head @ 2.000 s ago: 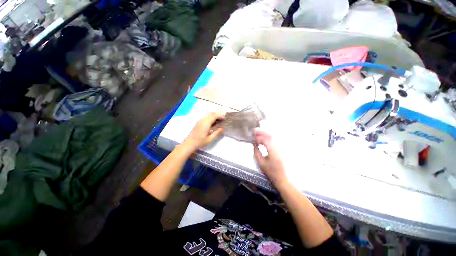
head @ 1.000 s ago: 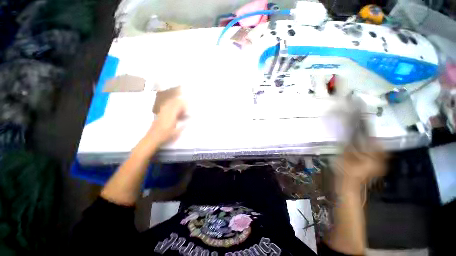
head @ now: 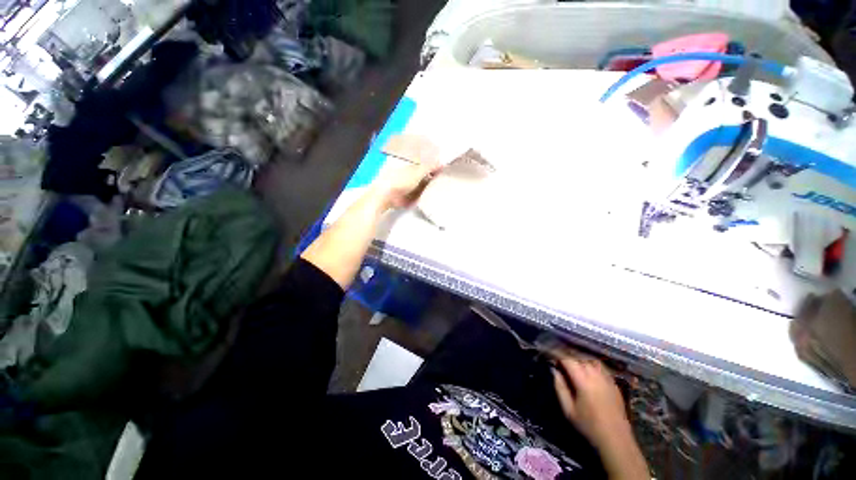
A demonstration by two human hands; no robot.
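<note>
My left hand (head: 405, 186) is on the left part of the white table, closed on a brown fabric piece (head: 469, 161) that fans out past the fingers. A pale part below it, with a dark edge, is washed out by glare. A flat tan piece (head: 410, 147) lies beside the hand, by the blue tape. My right hand (head: 589, 392) is below the table's front edge near my lap, fingers bent; whether it holds anything is unclear.
The sewing machine (head: 815, 169) stands at the right, its needle area (head: 649, 217) at its left end. A brown stack (head: 828, 336) lies at the right edge. A pale tub (head: 563, 28) is behind the table; dark green cloth (head: 178, 281) lies at the left.
The view has swung back left. My right hand has moved from the table's right end to below its front edge. My left hand remains at the table's left with brown fabric.
</note>
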